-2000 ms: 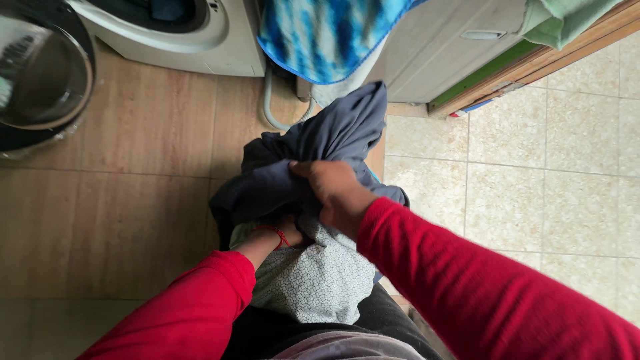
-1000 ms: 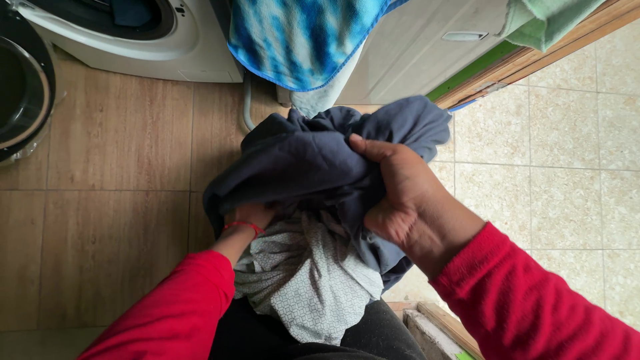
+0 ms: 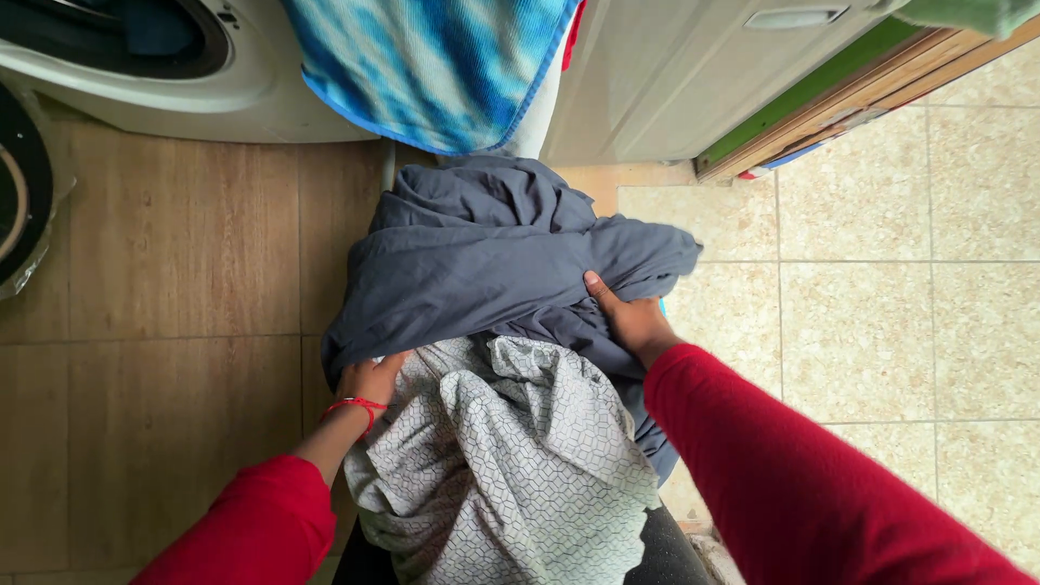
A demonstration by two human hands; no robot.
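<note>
A bunched dark grey cloth (image 3: 487, 260) lies in front of me in the middle of the view. My left hand (image 3: 370, 382) is at its lower left edge, with the fingers hidden beneath the fold. On the right side, my right hand (image 3: 638, 325) grips the same cloth, its thumb on top and the other fingers out of sight. A white cloth with a dark geometric pattern (image 3: 520, 455) hangs in folds between my forearms, over my dark trousers. Whatever bears the pile is hidden beneath the cloths.
A front-loading washing machine (image 3: 268, 97) stands at upper left, its round door (image 3: 24, 187) open at the left edge. A blue and white towel (image 3: 439, 65) hangs beside a pale panelled appliance or cabinet (image 3: 650, 89). A wooden frame (image 3: 829, 106) borders the tiled floor.
The grey cloth now lies spread wider across the pile, over the top of the patterned cloth. My left hand has come out to the left edge, and more of the patterned cloth shows.
</note>
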